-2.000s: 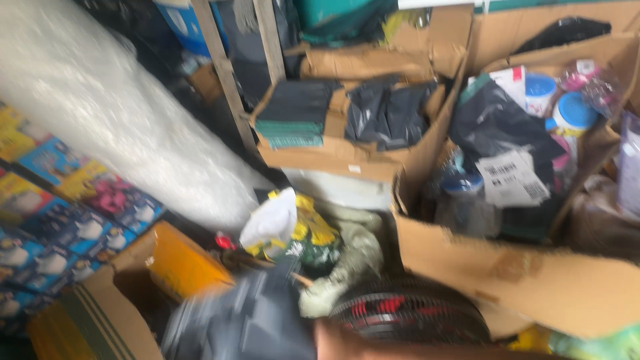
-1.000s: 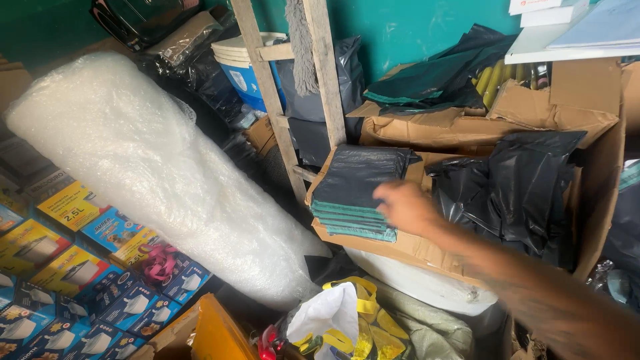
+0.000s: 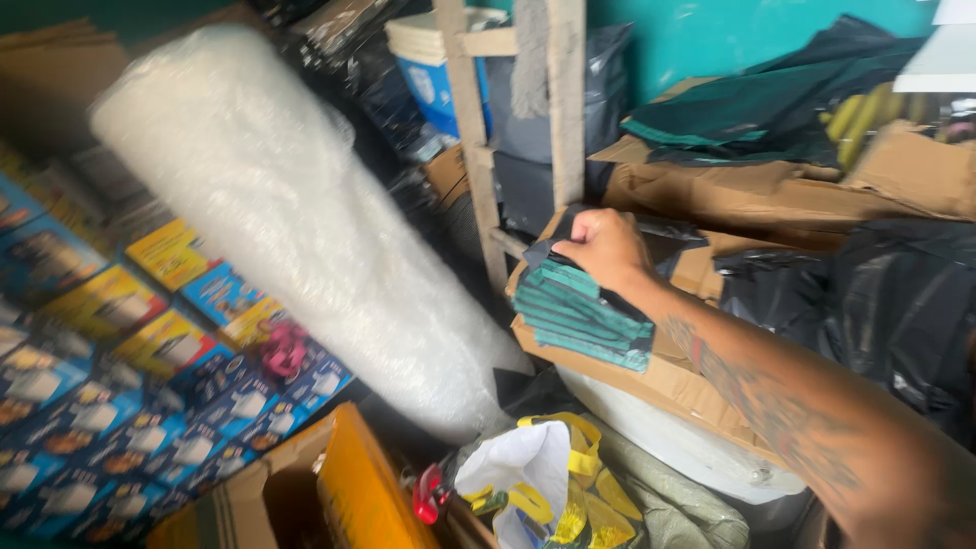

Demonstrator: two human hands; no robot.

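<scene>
My right hand point(image 3: 606, 248) is closed on the edge of a black plastic mailing bag point(image 3: 553, 242) at the top of a stack. The green edges of the stacked bags point(image 3: 583, 313) fan out just below my fingers, inside an open cardboard box point(image 3: 671, 393). Loose black plastic bags point(image 3: 831, 305) fill the right part of that box. My left hand is outside the view.
A large roll of bubble wrap point(image 3: 305, 221) leans across the left, over printed product boxes point(image 3: 160, 335). Behind the stack stands a wooden ladder point(image 3: 568, 99). An orange-sided carton point(image 3: 366, 480) and a yellow-handled bag point(image 3: 583, 457) are low in front.
One second ago my right hand was at the right side of the neat stack; now it grips a bag at the top, and the stack's green edges are spread. The view has swung left since the first frame.
</scene>
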